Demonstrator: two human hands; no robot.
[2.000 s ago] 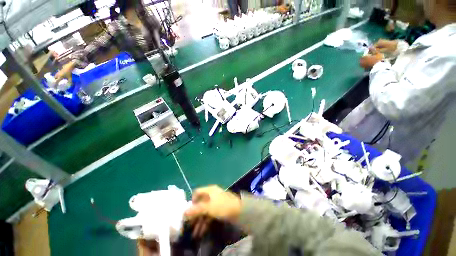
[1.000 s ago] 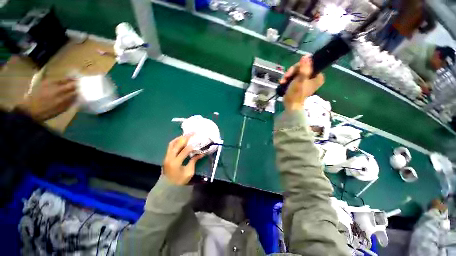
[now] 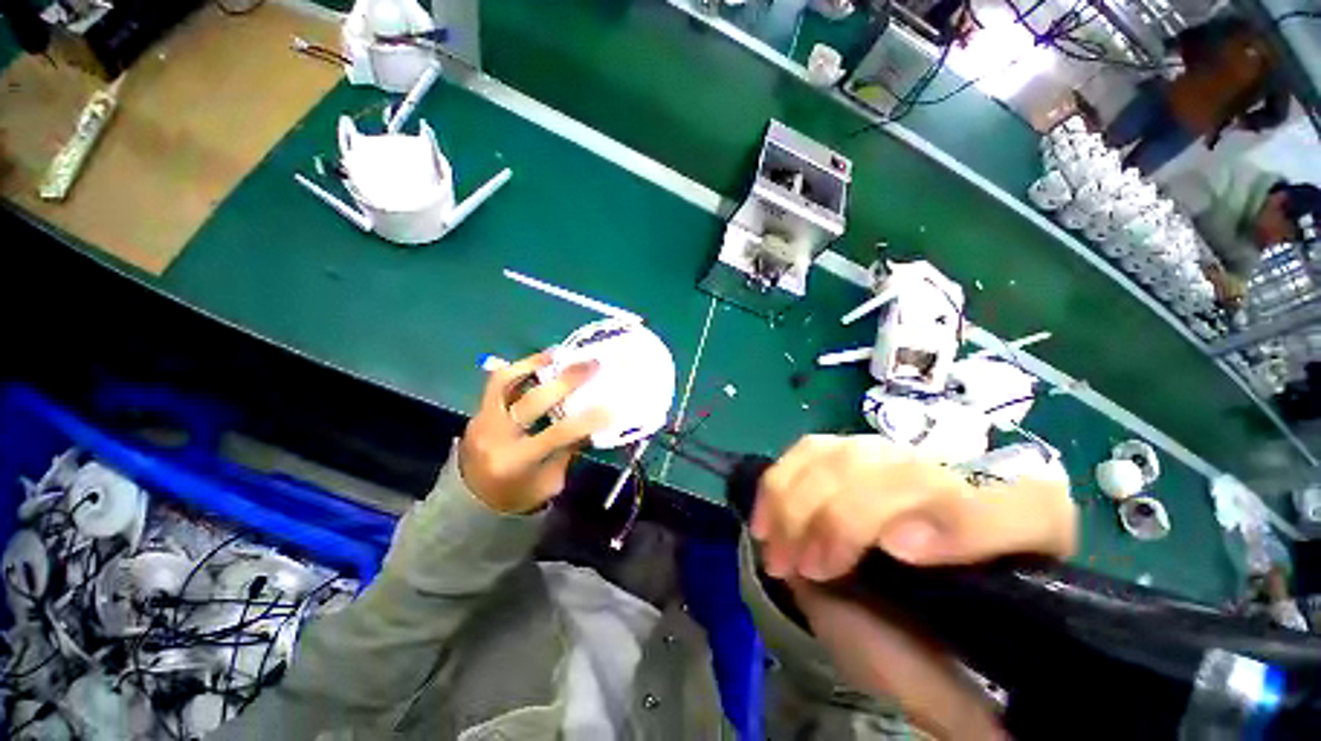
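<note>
My left hand (image 3: 525, 434) holds a white camera housing (image 3: 632, 379) over the green bench near its front edge. One antenna sticks out to the upper left, another points down, and thin lead wires with a small connector hang below. My right hand (image 3: 898, 507) is closed around a black electric screwdriver (image 3: 1072, 623) with a blue-silver label. Its thin bit points left toward the lower right side of the housing. I cannot tell whether the bit touches it.
A screw feeder (image 3: 785, 210) stands at the back. Camera units lie at left (image 3: 403, 181) and right (image 3: 920, 326). A blue bin (image 3: 217, 492) of round parts is below left. A slim pale tube (image 3: 80, 142) lies on the brown board (image 3: 189, 130).
The screwdriver has come down from near the feeder toward the held housing. A camera unit now stands at the left of the green mat, and the other person's hand there is gone.
</note>
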